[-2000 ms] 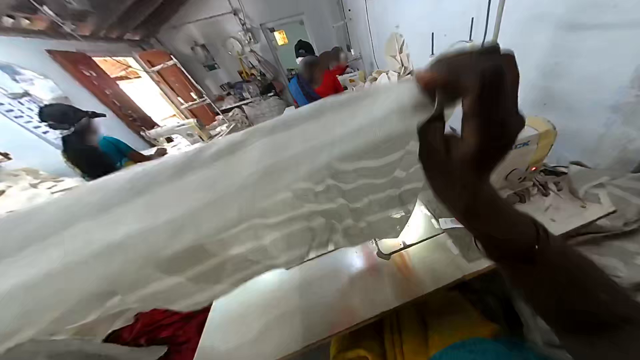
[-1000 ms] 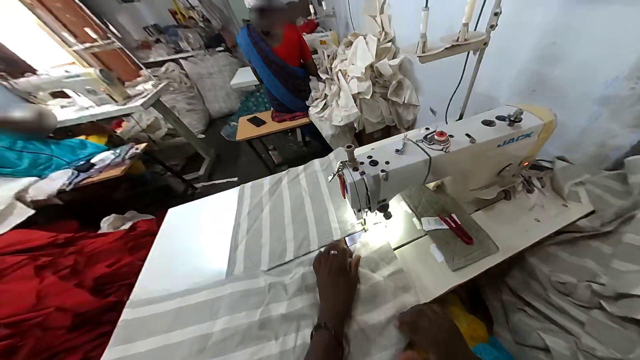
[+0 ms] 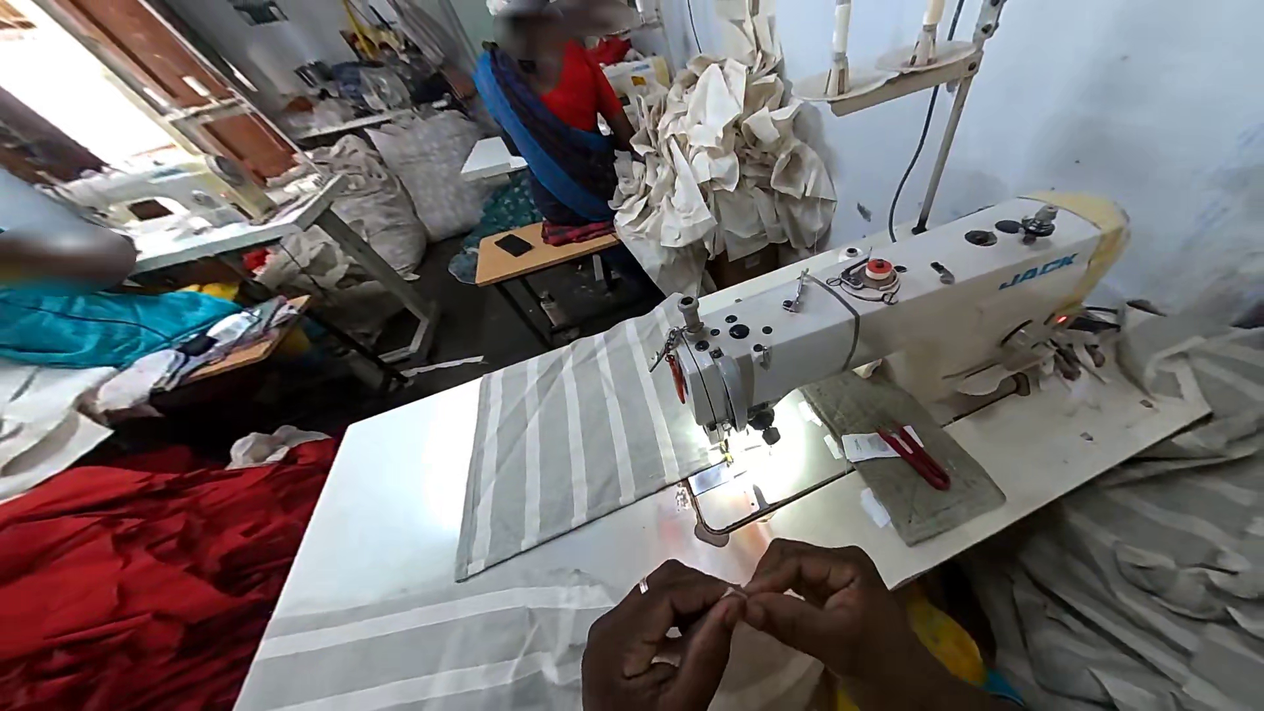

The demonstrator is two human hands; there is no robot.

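Both hands meet at the front of the sewing table (image 3: 395,484). My left hand (image 3: 662,632) and my right hand (image 3: 829,612) pinch a small pale bit of the striped fabric between fingertips and thumbs. More of this grey and white striped fabric (image 3: 434,652) spreads to the left along the front edge. Behind it, another striped piece (image 3: 573,425) lies flat, its right side by the needle of the industrial sewing machine (image 3: 780,336). Right of the needle, red thread snips (image 3: 918,459) rest on a grey-green fabric pad (image 3: 889,444).
Red cloth (image 3: 148,563) is heaped at the left. Striped fabric (image 3: 1136,533) hangs at the right. A thread stand (image 3: 908,79) rises behind the machine. Beyond are a co-worker (image 3: 563,128), a pile of cream cloth (image 3: 721,148) and a wooden bench (image 3: 543,252). Another person's arm (image 3: 59,247) is at far left.
Two seconds ago a hand held striped fabric up high. One second ago my left hand lay on fabric by the needle; now both hands are together nearer me, pinching a bit of it.
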